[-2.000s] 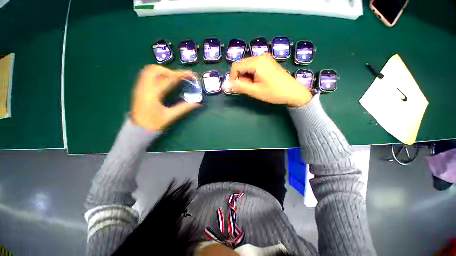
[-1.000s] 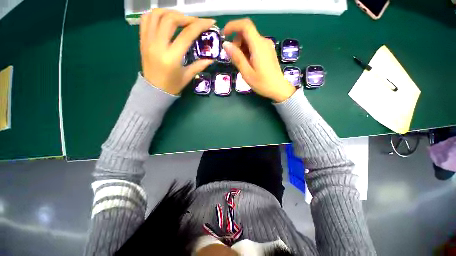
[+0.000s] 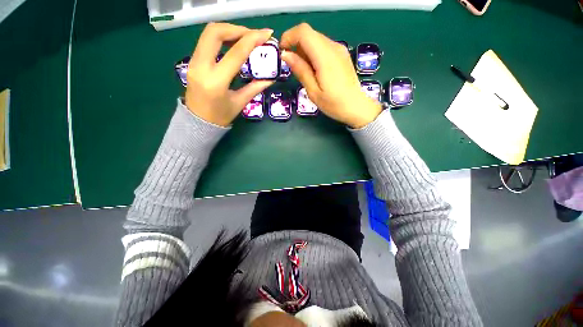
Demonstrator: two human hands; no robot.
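Note:
A strapless smartwatch unit point(image 3: 263, 61) with a lit whitish screen is held above the mat, its screen facing me. My left hand point(image 3: 220, 76) grips it by its top and bottom edges, between fingers and thumb. My right hand point(image 3: 326, 76) is at its right edge, fingers bent, fingertips at the case side; it cannot be told whether they press it. Several other lit units lie in two rows on the green mat. A near-row unit point(image 3: 280, 105) shows a pinkish screen, and a far-row unit point(image 3: 368, 59) shows purple-blue. My hands hide part of the far row.
A white tray point(image 3: 294, 8) lies along the back. Pale yellow note paper point(image 3: 495, 108) with a dark pen point(image 3: 461, 74) lies at the right. A smartphone point(image 3: 476, 5) is cut off at the top right. A yellow-brown flat item point(image 3: 4, 128) is at the far left.
Since two seconds ago, my left hand has moved up with a unit, and my right hand has come to its side. Over the last second the held screen changed from a dark picture to whitish.

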